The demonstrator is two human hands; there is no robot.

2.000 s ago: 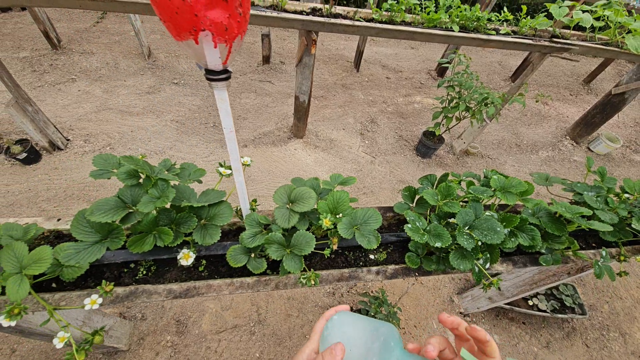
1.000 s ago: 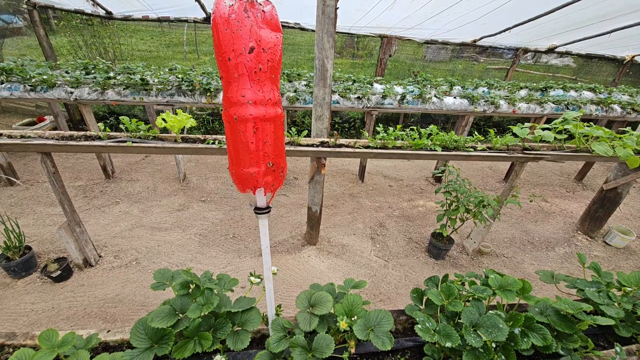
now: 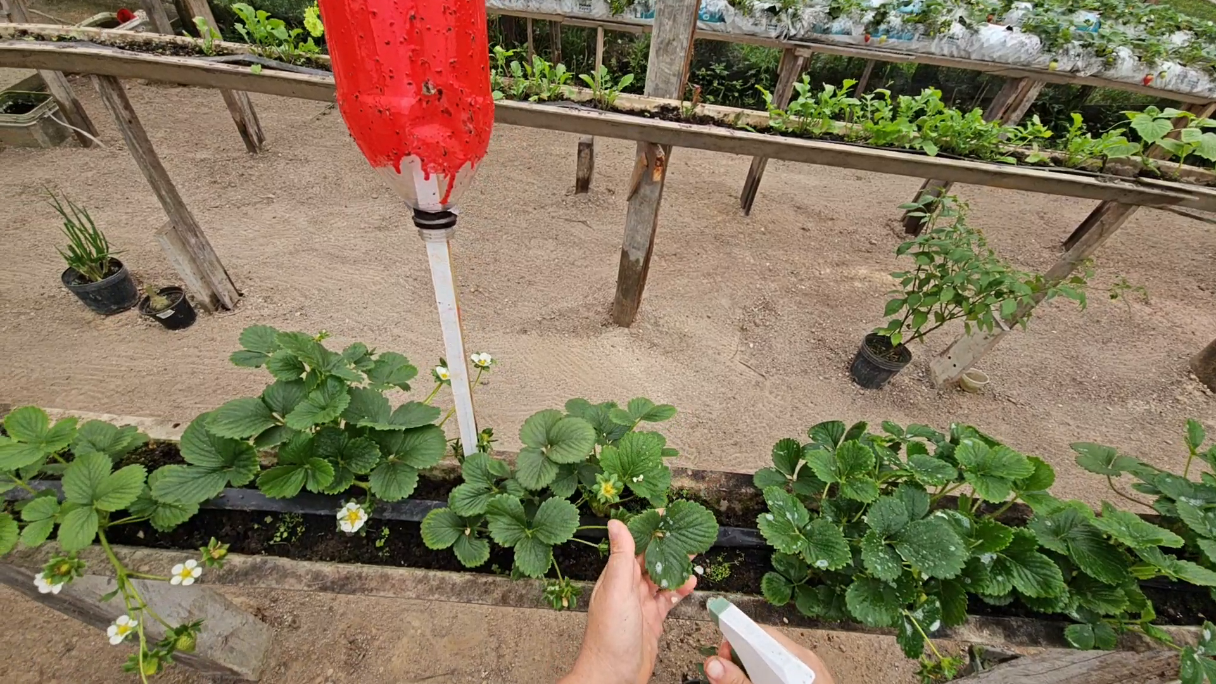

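Note:
My left hand point(image 3: 627, 608) reaches up from the bottom middle and touches a strawberry leaf point(image 3: 676, 540), its thumb upright beside the leaf and its fingers behind it. To its right my right hand point(image 3: 793, 655) is around a spray bottle, whose white trigger sprayer head point(image 3: 758, 646) shows; the bottle's body lies below the view. The sprayer's greenish nozzle points toward the leaf. The strawberry plant point(image 3: 560, 475) bears a yellow-centred flower and grows in a wooden trough bed point(image 3: 380, 584) of dark soil.
A red-coated plastic bottle point(image 3: 413, 95) stands upside down on a white stake point(image 3: 448, 332) in the bed. More strawberry plants point(image 3: 902, 532) grow on both sides. Beyond lie sandy ground point(image 3: 532, 266), potted plants point(image 3: 879, 361) and a raised wooden planter point(image 3: 855, 157) on posts.
Both hands, out of view a second ago, are back at the bed. Two seconds ago they were at the bottom edge around a translucent bottle; the left now touches a leaf. The view has tilted down.

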